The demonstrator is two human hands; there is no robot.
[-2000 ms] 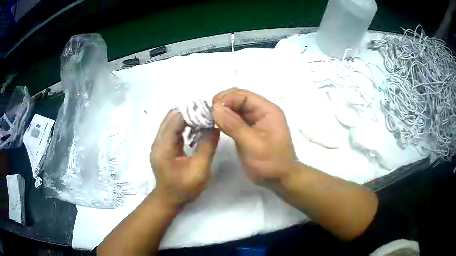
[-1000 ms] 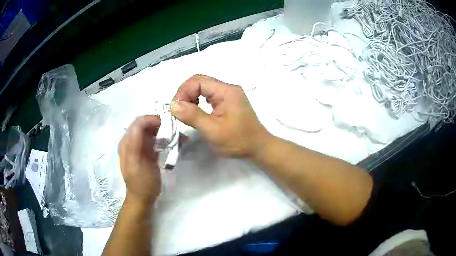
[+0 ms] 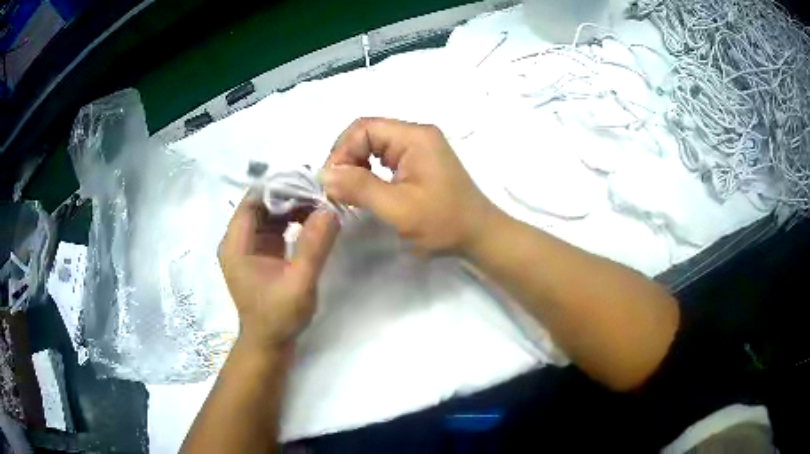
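Observation:
A small coiled white cable [image 3: 289, 190] is held between my two hands, above the white cloth [image 3: 382, 355]. My left hand [image 3: 277, 270] grips the coil from below and the left, its thumb against the loops. My right hand [image 3: 404, 182] pinches the right end of the coil between thumb and forefinger. A dark-tipped cable end [image 3: 258, 168] sticks out at the coil's upper left. The coil is blurred, and my fingers hide part of it; a tie cannot be made out.
A large cable pile [image 3: 746, 97] lies at far right, with loose single cables [image 3: 568, 89] beside it. A frosted container [image 3: 567, 18] stands at the top edge. A crumpled clear plastic bag [image 3: 133, 266], printed paper [image 3: 67, 279] and a white block [image 3: 53, 390] are at left.
Since the oldest frame, the view has shifted and both hands appear further left. The coil has turned: the cable end pointed down a second ago and now points up and left.

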